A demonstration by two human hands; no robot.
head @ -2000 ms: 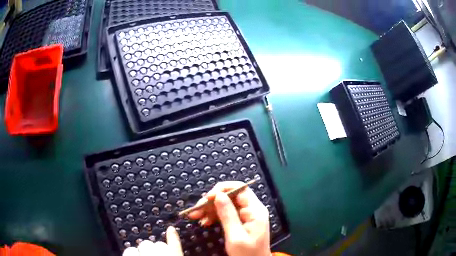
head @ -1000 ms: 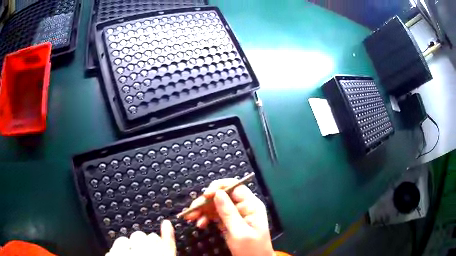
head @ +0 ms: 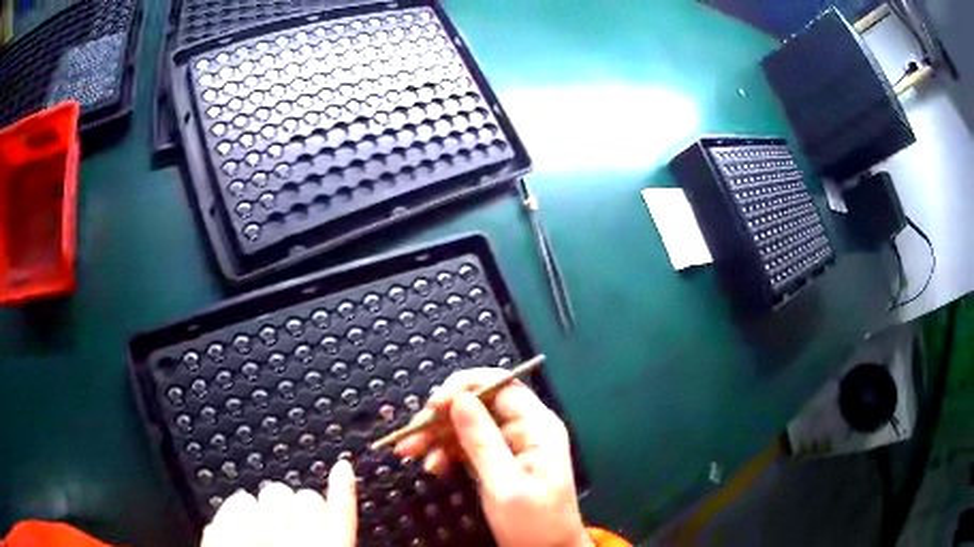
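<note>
The black working tray (head: pixel 304 280) lies nearest me, with rows of small round shiny components (head: pixel 345 310) in its pockets. My right hand (head: pixel 502 454) holds a thin brass-coloured hand tool (head: pixel 525 369) like a pen over the tray. The tool's tip points down-left to the middle rows; whether it touches a component I cannot tell. My left hand (head: pixel 288 515) rests at the tray's lower edge, one finger pointing up close to the tool's tip. Its lower part is cut off by the frame, and whether it holds anything I cannot tell.
A second component tray (head: pixel 352 176) lies beyond on another tray. Silver tweezers (head: pixel 548 262) lie right of the trays. An orange-red bin (head: pixel 37 203) stands at left. A tray stack (head: pixel 726 219), paper slip (head: pixel 677 229) and large black box (head: pixel 838 96) are at right. A far-left tray (head: pixel 126 75) holds a clear packet.
The whole view has shifted, so the trays and bin appear further left. My right hand keeps the tool over the tray, and my left hand stays beside its tip.
</note>
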